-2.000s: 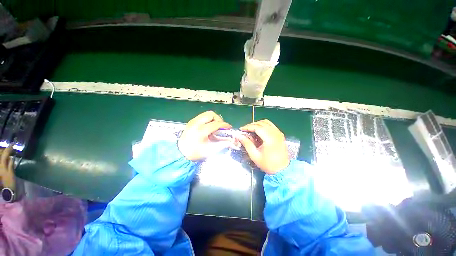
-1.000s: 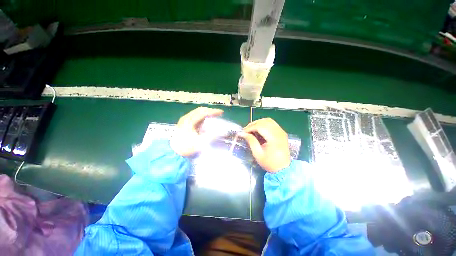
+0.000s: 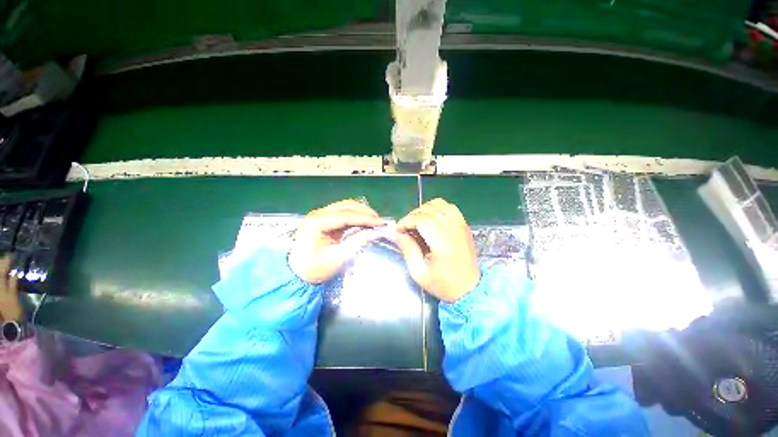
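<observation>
My left hand (image 3: 327,242) and my right hand (image 3: 440,247) are bare and meet at the fingertips above the green bench mat. They pinch a small flat part (image 3: 386,232) between them; it is mostly hidden by the fingers, and what it is cannot be told. Clear speckled sheets (image 3: 271,227) lie under and beside my left hand. Another clear sheet (image 3: 502,242) shows just right of my right hand. Strong white glare covers the area below the fingertips.
Stacked gridded clear sheets (image 3: 589,247) lie at right, with a divided clear tray (image 3: 740,201) beyond. A round black fan (image 3: 729,391) is at lower right. A metal post (image 3: 416,102) stands behind my hands. A black tray (image 3: 38,235) and a neighbour's hand (image 3: 10,303) are at left.
The bright glossy film seen between my hands one second ago no longer shows clearly. My fingertips are closer together. The neighbour's hand is back in view at left. The view has shifted slightly.
</observation>
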